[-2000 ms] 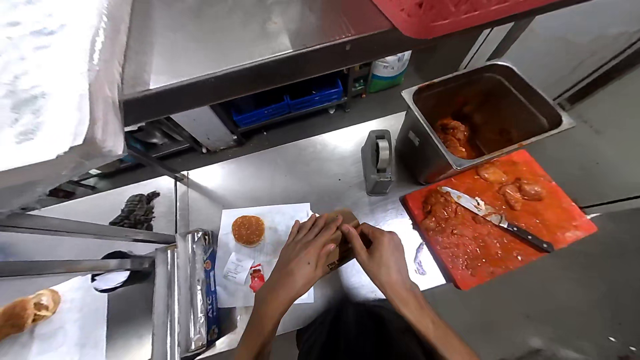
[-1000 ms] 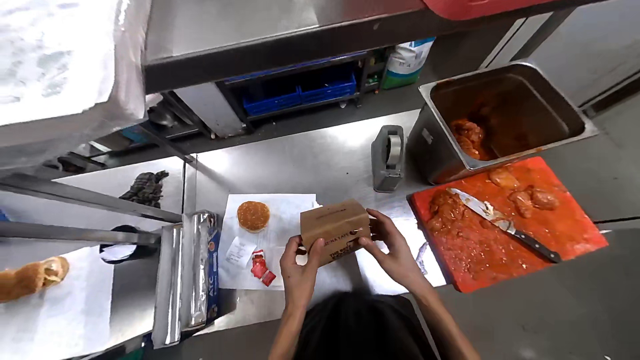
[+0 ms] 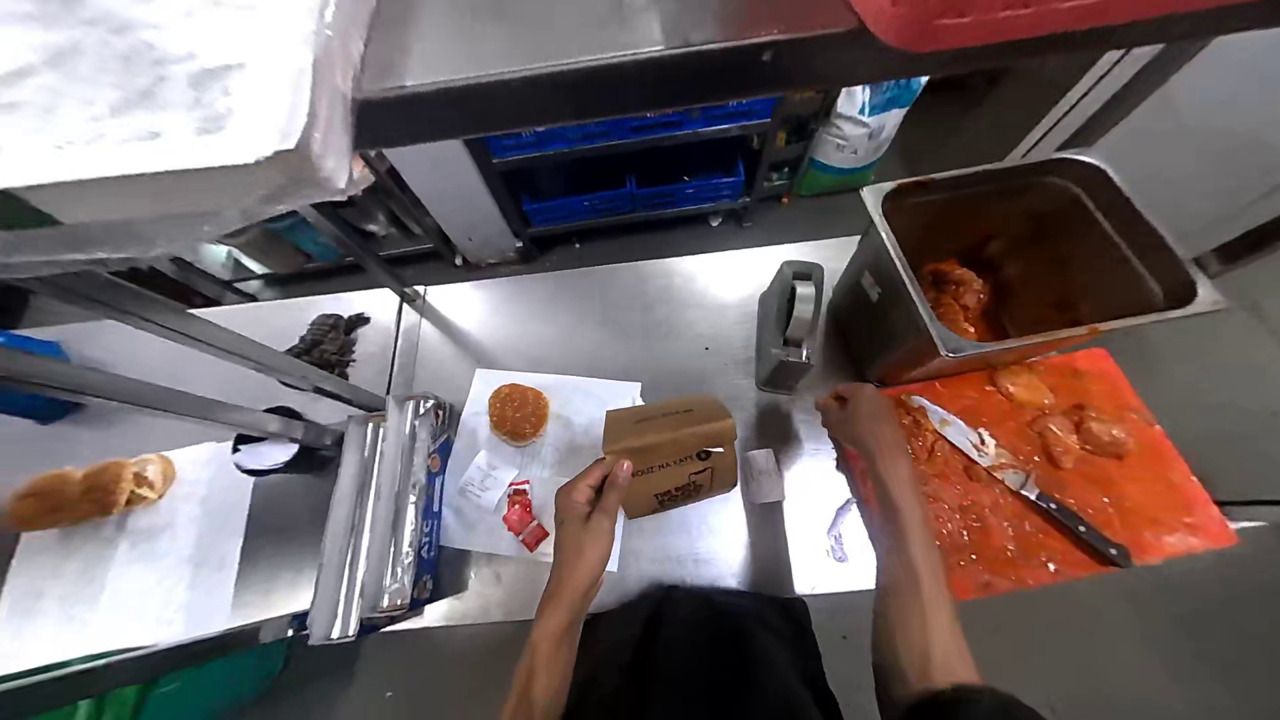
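My left hand grips the lower left side of a printed brown cardboard box. Over the counter beside the red cutting board, my right hand has its fingers curled; whether something small is in them cannot be told. Just above it stands a grey tape dispenser. A small white paper label lies right of the box. To the left, a seeded bun, a paper slip and red sauce packets rest on white paper.
On the right, a knife and raw marinated meat lie on the red cutting board, below a deep steel container. Foil and wrap rolls border the left. Farther left are filled bread and a small black bowl.
My right hand has left the box and moved right, close to the tape dispenser. My left hand still holds the box, which both hands held one second ago.
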